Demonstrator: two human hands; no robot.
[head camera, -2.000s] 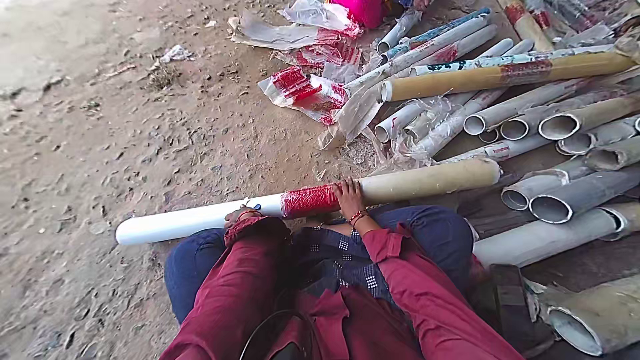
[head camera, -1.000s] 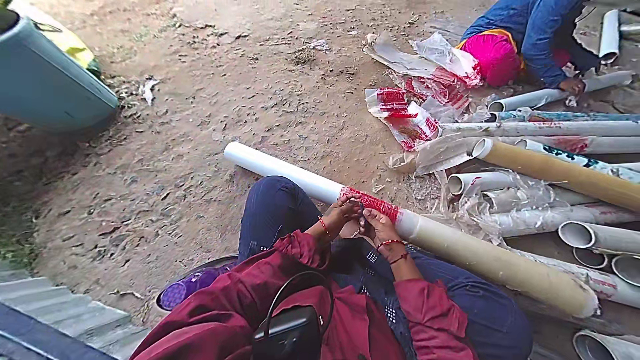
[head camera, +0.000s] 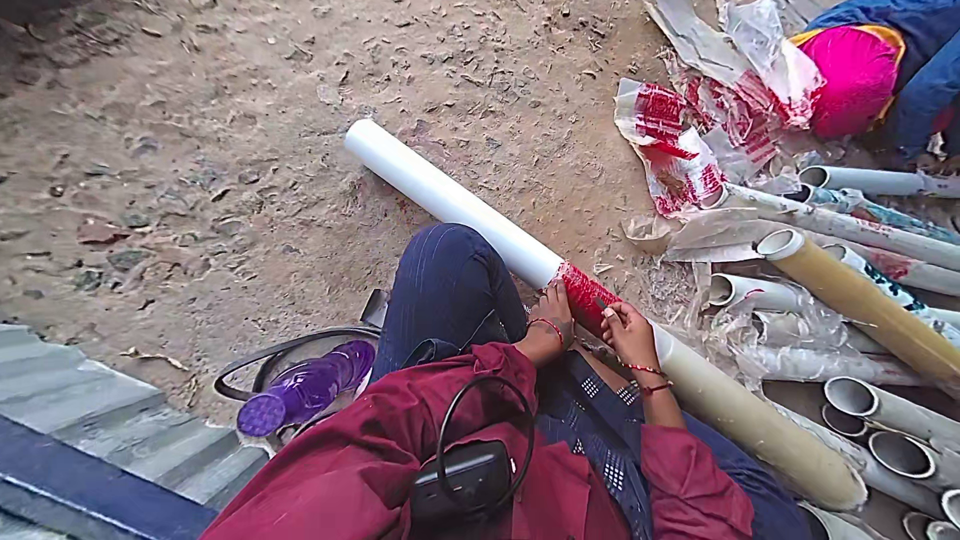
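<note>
A long plastic pipe (head camera: 457, 206) lies slantwise across my lap, white at its upper left part and beige at its lower right. Around its middle is a red band (head camera: 583, 296) of what looks like printed plastic wrap. My left hand (head camera: 553, 322) rests against the pipe at the band's upper left edge, fingers on its near side. Between the thumb and fingers of my right hand (head camera: 628, 330) is a small dark flat piece (head camera: 601, 304), perhaps a blade, held over the red band; its kind is not clear.
Several pipes (head camera: 862, 300) lie piled at the right, with torn clear and red plastic wrap (head camera: 667, 142) beside them. Another person (head camera: 855, 75) sits at the upper right. A purple bottle (head camera: 307, 390) and a bag strap lie left of my knee, near corrugated sheeting (head camera: 90, 405).
My hands, close together one second ago, are now apart along the red band. Two seconds ago my left hand was on the white part. The view has swung.
</note>
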